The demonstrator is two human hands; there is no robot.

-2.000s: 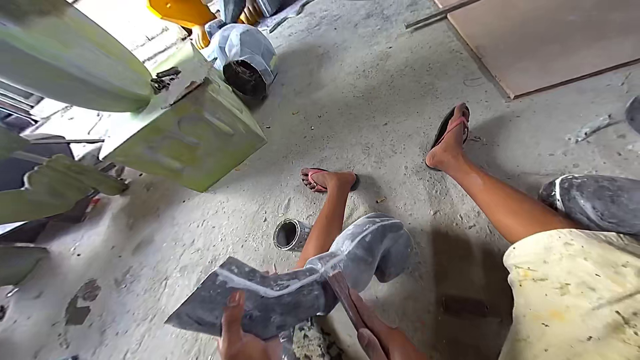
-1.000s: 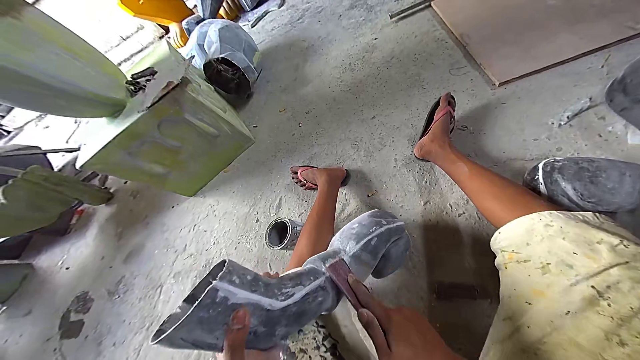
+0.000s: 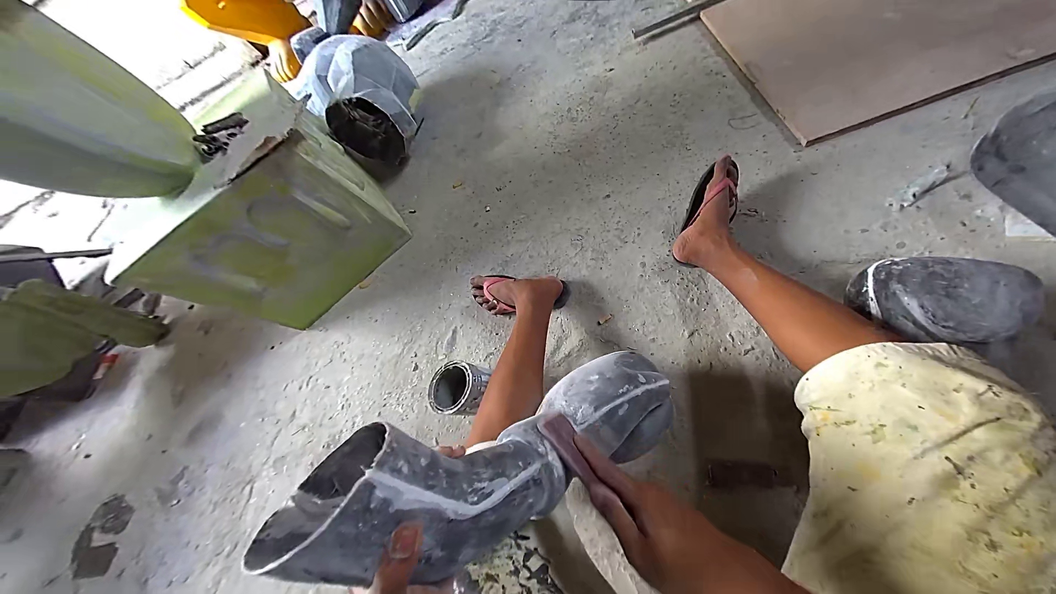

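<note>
A hollow grey moulded piece (image 3: 462, 487), with a wide open end at the left and a rounded end at the right, lies across the lower middle of the view. A whitish seam line runs along it. My left hand (image 3: 400, 557) grips its underside near the open end, the thumb on the outside and most fingers hidden. In my right hand (image 3: 652, 528) is a folded strip of brownish-red sandpaper (image 3: 569, 450), its tip against the narrow neck of the piece. Pale dust or filler marks the grey surface.
An open can (image 3: 455, 388) stands by my left shin. A green block-shaped base (image 3: 264, 239) is at the left, a faceted grey hollow form (image 3: 359, 87) behind it. A rounded dark grey piece (image 3: 949, 299) lies beside my right leg. A flat board (image 3: 874, 66) lies at the upper right.
The grey piece has turned so that more of its hollow open end shows. The sandpaper remains at the neck, with its angle changed.
</note>
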